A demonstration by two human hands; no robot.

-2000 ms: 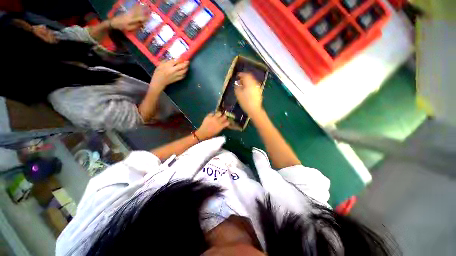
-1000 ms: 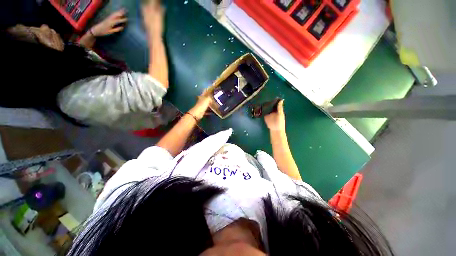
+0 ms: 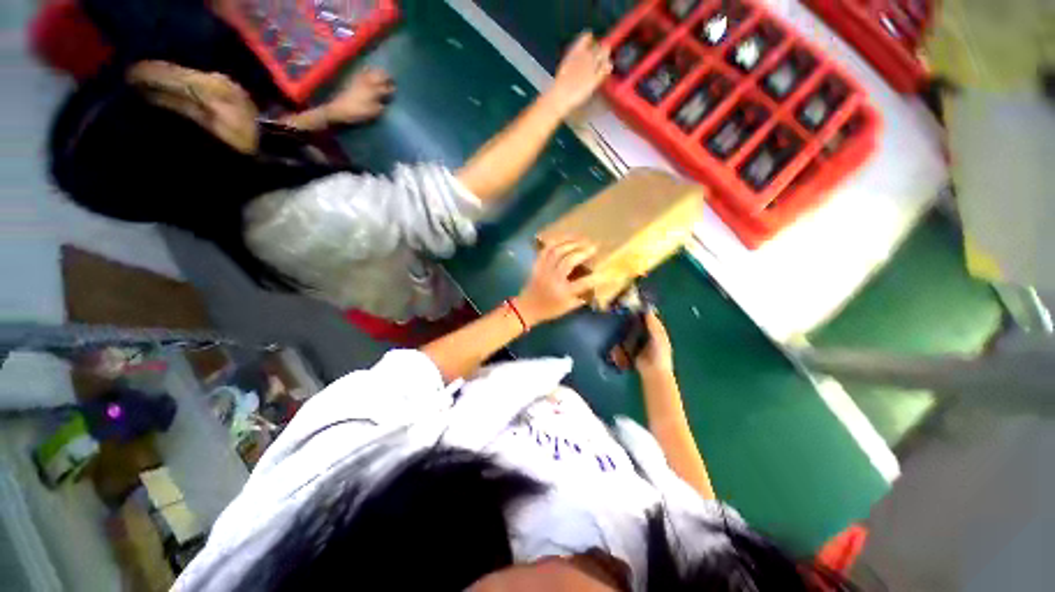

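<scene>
A small brown cardboard box is tipped over above the green bench, its outer side facing me and its opening hidden. My left hand grips the box at its near left end. My right hand is just below the box's lower right end and holds small dark blocks, maybe batteries. Something small and pale shows between the box end and the right hand, too blurred to name.
Stacked orange-red trays with dark phones stand on a pale board beyond the box. A neighbouring worker on the left reaches an arm to the stack. Another orange-red tray lies at upper left. A grey bar crosses at right.
The box has gone from upright with its dark contents showing to tipped over, and moved right. My right hand has come under its end. The neighbour's arm has reached the tray stack.
</scene>
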